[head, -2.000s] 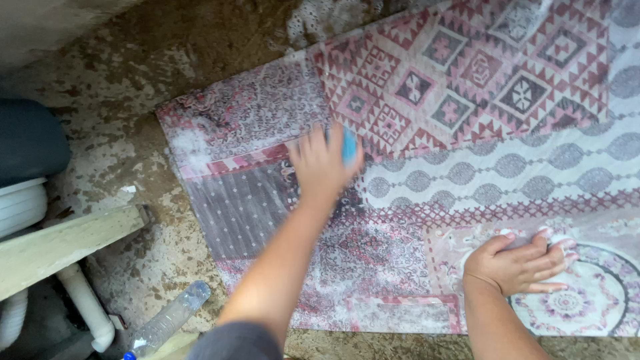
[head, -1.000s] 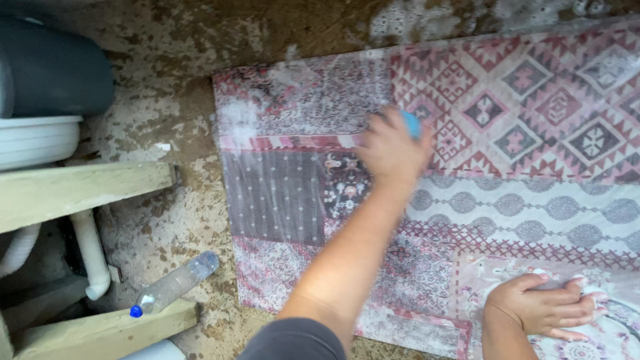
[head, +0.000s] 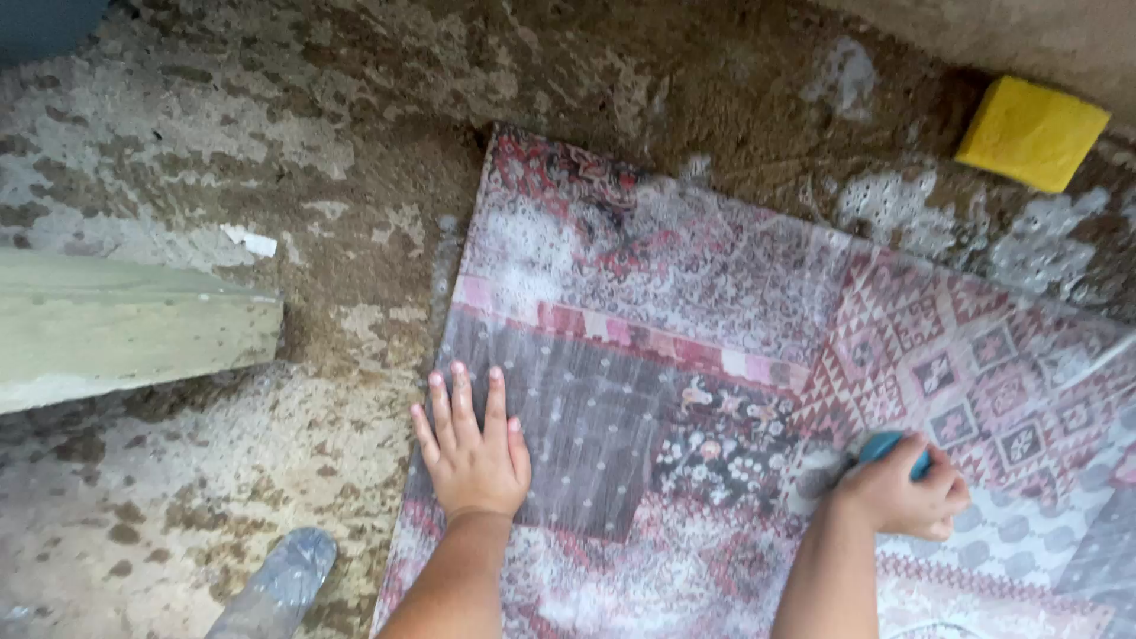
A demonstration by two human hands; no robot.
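A wet rug with a patchwork print (head: 586, 426) lies on the rough floor, with whitish suds on parts of it. My left hand (head: 475, 453) rests palm down on its dark dotted patch near the left edge, fingers spread, holding nothing. Farther right, my right hand (head: 905, 497) is closed around a small blue handheld object (head: 887, 448) against the rug, beside the diamond-patterned patch. Fingers cover most of the blue object, so its exact kind cannot be told.
A yellow block, perhaps a sponge (head: 1034, 133), sits on the wet floor (head: 355, 160) at upper right, near foam. At left a pale beam end (head: 142, 324) juts in. A clear plastic bottle (head: 284, 577) lies at lower left, near the rug's edge.
The blue object was in the hand on the left; now the hand on the right grips it. The hand on the left now lies flat, empty. The view has shifted a lot.
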